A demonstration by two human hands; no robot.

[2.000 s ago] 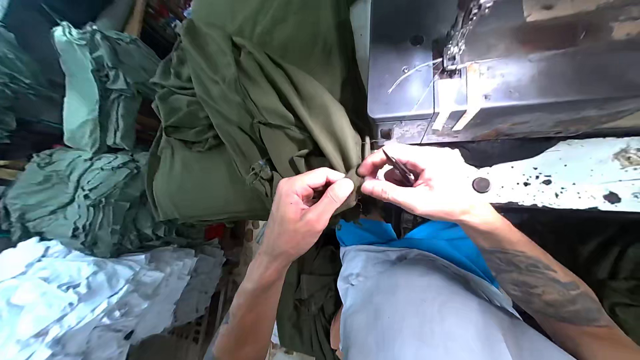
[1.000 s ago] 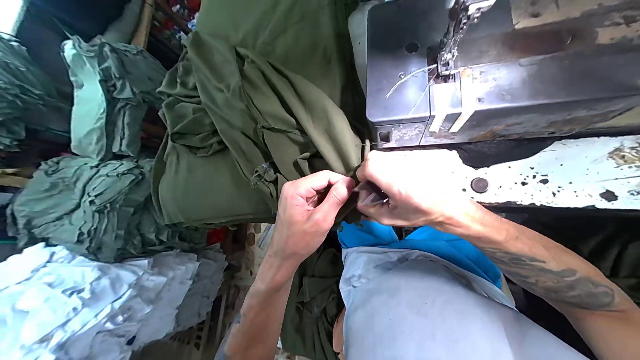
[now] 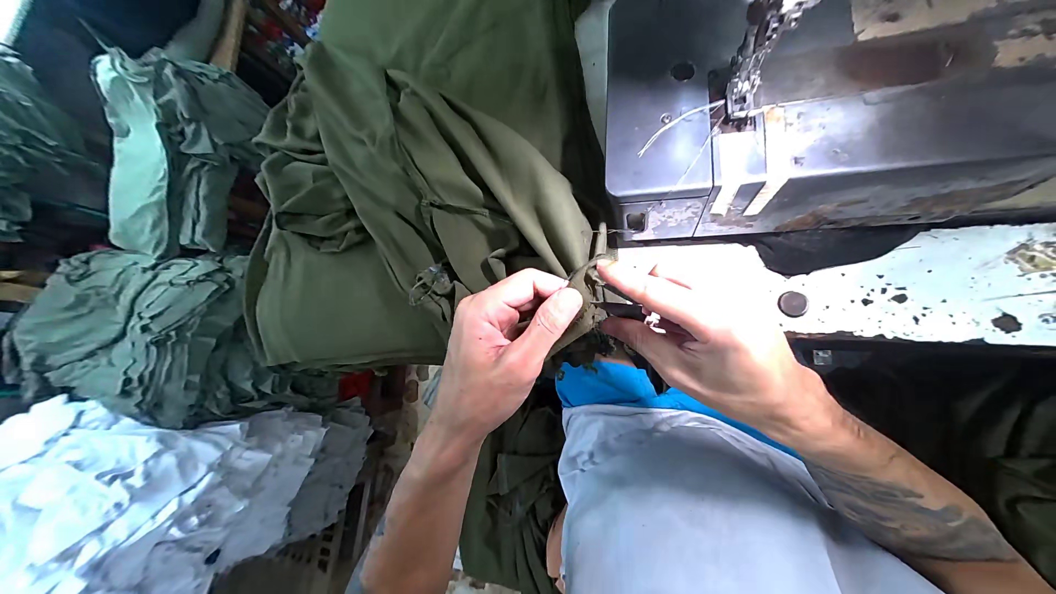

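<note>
My left hand (image 3: 507,342) pinches an edge of dark olive green fabric (image 3: 462,157) between thumb and forefinger. Right beside it, my right hand (image 3: 709,330) touches the same edge with its fingertips and holds a small dark tool (image 3: 624,310), mostly hidden in the fingers, whose exact kind cannot be told. The rest of the fabric lies in folds up and to the left of both hands. A sewing machine (image 3: 660,165) with loose white thread stands just beyond my right hand.
A worn white table edge (image 3: 874,289) with a round dark bolt runs along the right. Stacks of grey-green cloth pieces (image 3: 140,330) and white cloth pieces (image 3: 148,487) stand at the left. Dark green cloth (image 3: 516,495) hangs below the hands.
The fingers of my right hand, curled in at the fabric edge one second ago, are now more extended, and the dark tool shows again between them. My left hand keeps its pinch.
</note>
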